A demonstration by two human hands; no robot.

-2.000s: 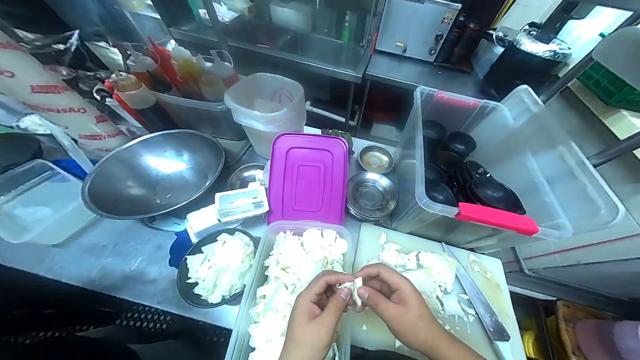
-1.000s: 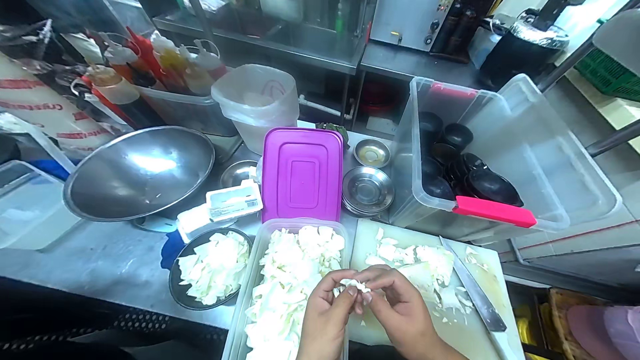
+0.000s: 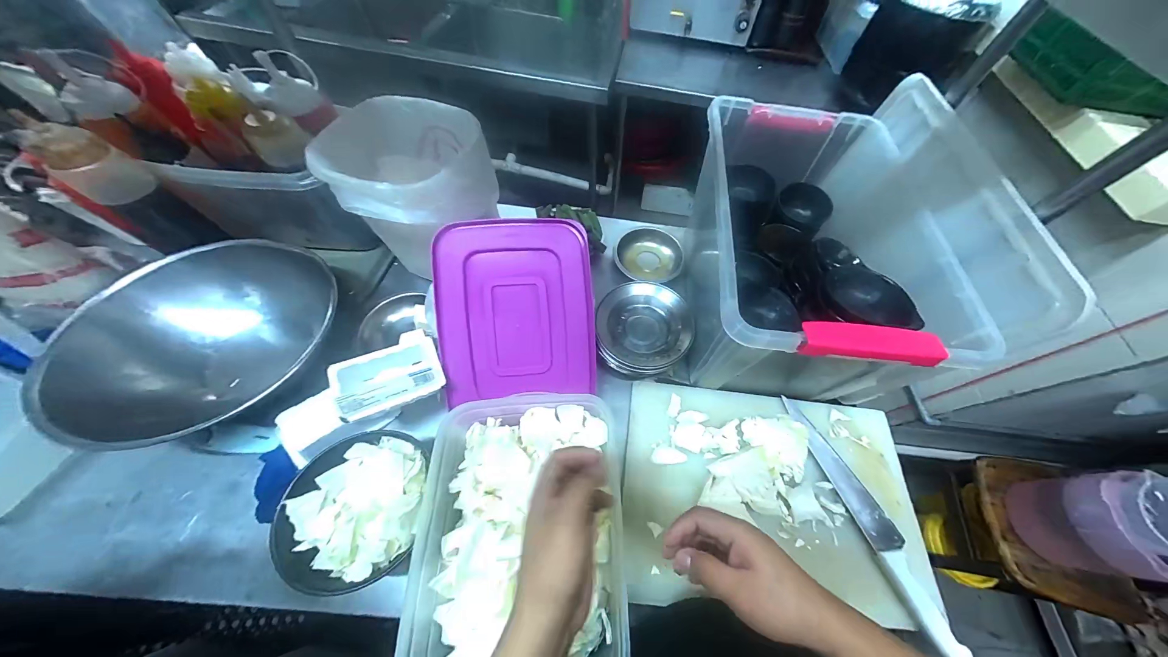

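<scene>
My left hand [image 3: 568,529] is over the right part of a clear plastic container [image 3: 415,566] filled with cut white cabbage [image 3: 493,520]; its fingers are curled and partly blurred, and whether it holds a piece cannot be told. Over the near left part of a white cutting board [image 3: 657,575], my right hand [image 3: 730,566] has loosely curled fingers and nothing visible in them. Cabbage pieces [image 3: 753,465] lie on the board beyond it. A knife [image 3: 853,493] with a white handle rests along the board's right side. More cut cabbage fills a black bowl [image 3: 283,547] at the left.
A purple lid [image 3: 516,310] lies behind the container. Small steel bowls [image 3: 645,328] stand beside it. A clear bin [image 3: 757,338] with black bowls is behind the board. At the left are a large steel bowl [image 3: 192,338], a translucent bucket [image 3: 401,173] and squeeze bottles [image 3: 219,100].
The hands were together at the container's right edge, fingering a small white piece. Now they are apart, the left over the cabbage in the container and the right over the board.
</scene>
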